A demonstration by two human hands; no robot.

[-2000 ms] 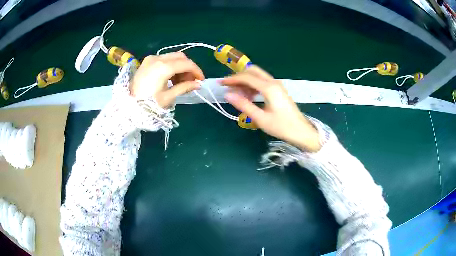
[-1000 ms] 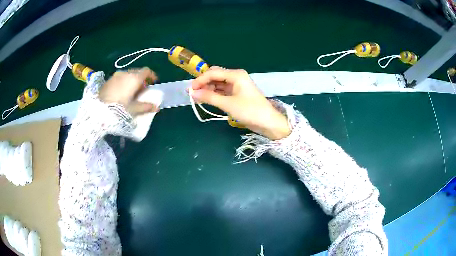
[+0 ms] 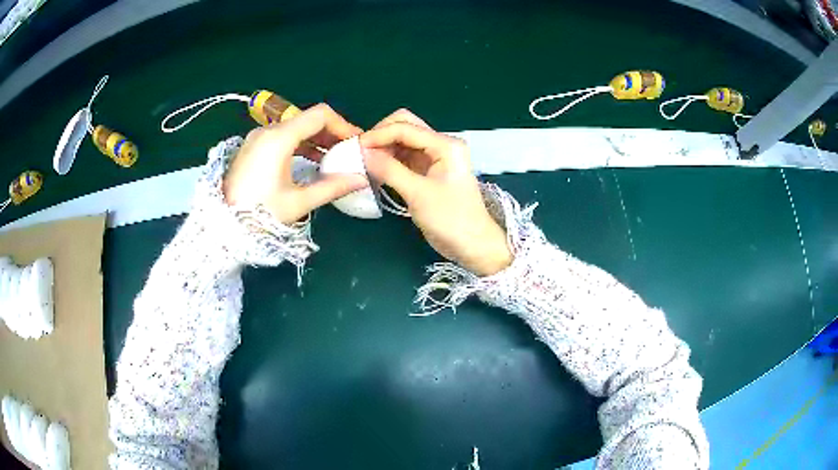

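Note:
My left hand [image 3: 287, 170] pinches a white oval hang tag [image 3: 356, 201] between thumb and fingers, over the near edge of the white rail. My right hand [image 3: 424, 184] meets it at the tag's right side, fingertips closed on the thin white cord loop [image 3: 393, 202]. The cord shows just below the right fingers. The yellow piece on this cord is hidden behind my right hand. Whether the cord passes through the tag cannot be seen.
The green conveyor belt [image 3: 413, 55] carries several yellow corded pieces [image 3: 637, 85], one at left with a white tag [image 3: 72, 140]. Stacks of white tags [image 3: 35, 298] lie on the cardboard sheet [image 3: 78, 275] at left. A grey post [image 3: 795, 106] stands right on the edge rail [image 3: 551, 150].
My left hand has moved right with the white tag and now meets my right hand. The yellow pieces on the belt have shifted left.

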